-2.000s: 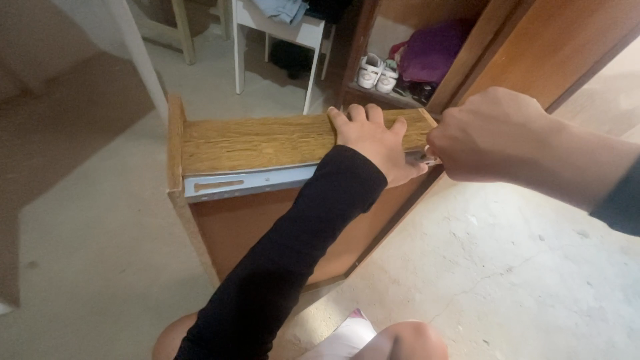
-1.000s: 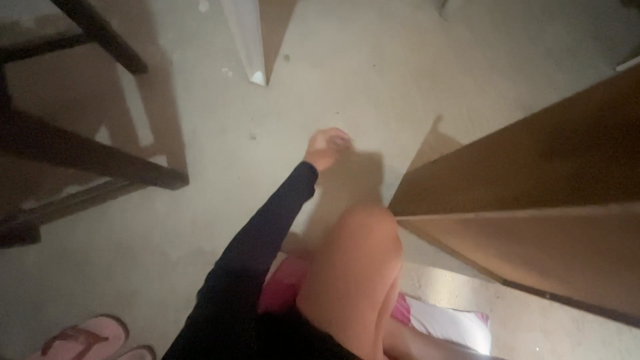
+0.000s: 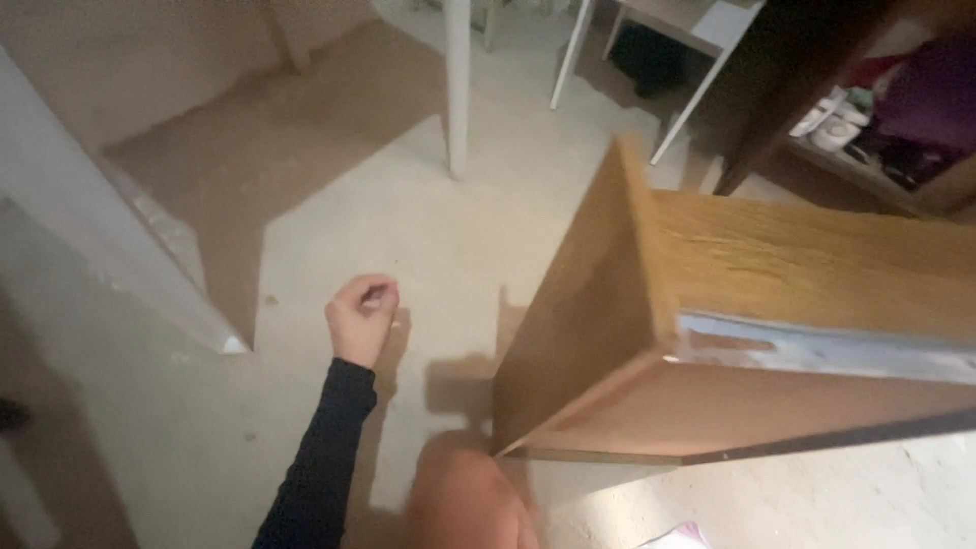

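Note:
My left hand [image 3: 362, 316], in a black sleeve, is over the concrete floor left of a wooden drawer. Its fingers are curled, thumb and index tips together; whether something small sits between them cannot be told. The wooden drawer [image 3: 801, 267] stands on its side at the right, above and beside my knee. A metal drawer slide [image 3: 831, 351] runs along the near edge of its upper side panel. My right hand is outside the view.
A pale post or leg [image 3: 456, 91] stands at the upper middle, and a slanting white board [image 3: 114, 213] at the left. Farther back are a white-legged small table [image 3: 679, 23] and a wooden cabinet shelf [image 3: 854, 171] with white shoes [image 3: 835, 126] and purple cloth [image 3: 930, 91].
My left hand has left the drawer's upper panel, where it lay two seconds ago, and is over the floor. My right hand, then at the drawer's right end, has gone from view. The view has swung.

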